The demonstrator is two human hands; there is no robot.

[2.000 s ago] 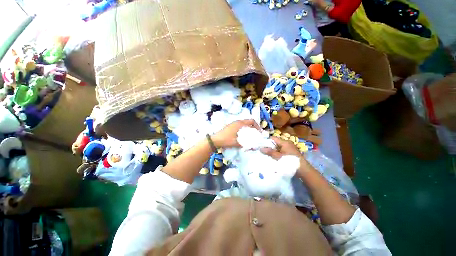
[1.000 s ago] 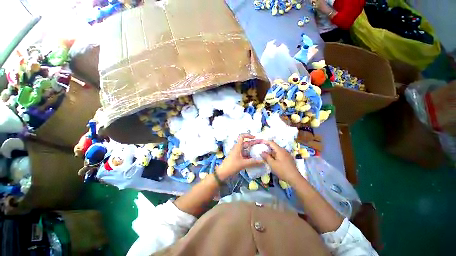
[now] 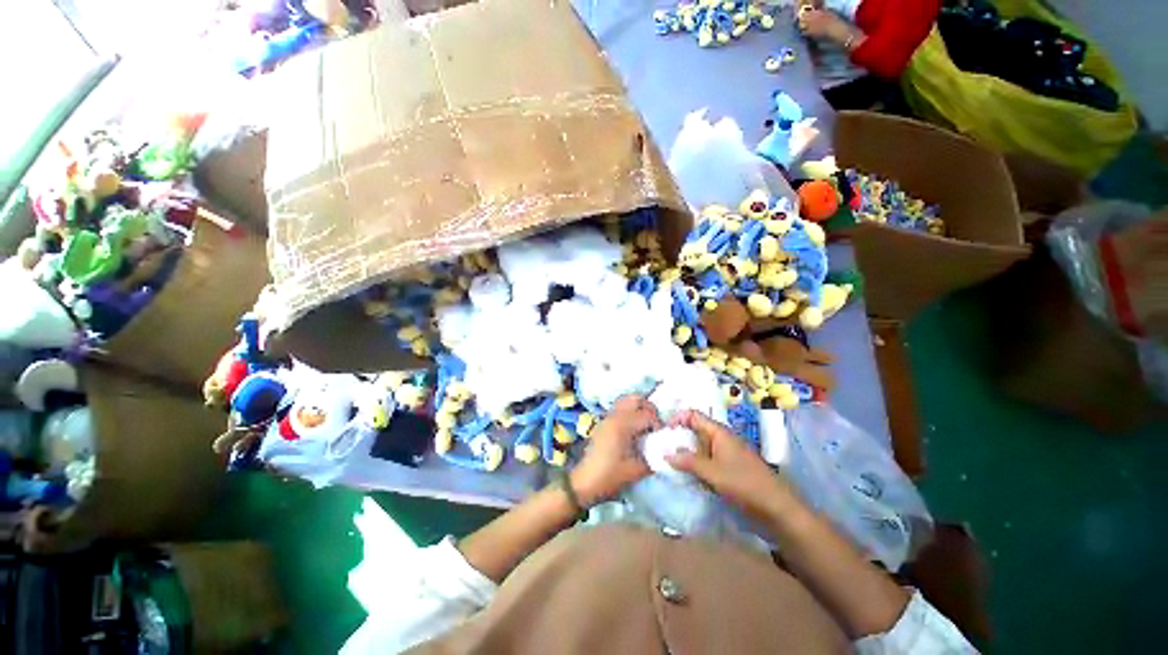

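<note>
My left hand (image 3: 615,448) and my right hand (image 3: 728,463) meet at the front table edge, close to my body. Both hold a white plush toy (image 3: 670,448) between their fingers; a rounded white part shows between the fingertips. The toy's body reaches away from me and blends with the pile of white plush toys (image 3: 493,346) at the carton mouth. Small blue-and-yellow plush toys (image 3: 551,429) lie left of my hands. The fine shape of the held part is blurred.
A large cardboard carton (image 3: 461,141) lies tipped, open towards me. A clump of large-eyed blue-and-yellow plush toys (image 3: 765,256) lies right of it. A clear plastic bag (image 3: 852,480) is at the right table edge, a dark square item (image 3: 401,436) at the left. A person's red sleeve (image 3: 890,36) shows far right.
The toy's face, visible two seconds ago, no longer shows; its body now points away from me. Since one second ago my hands have moved nearer my body with it.
</note>
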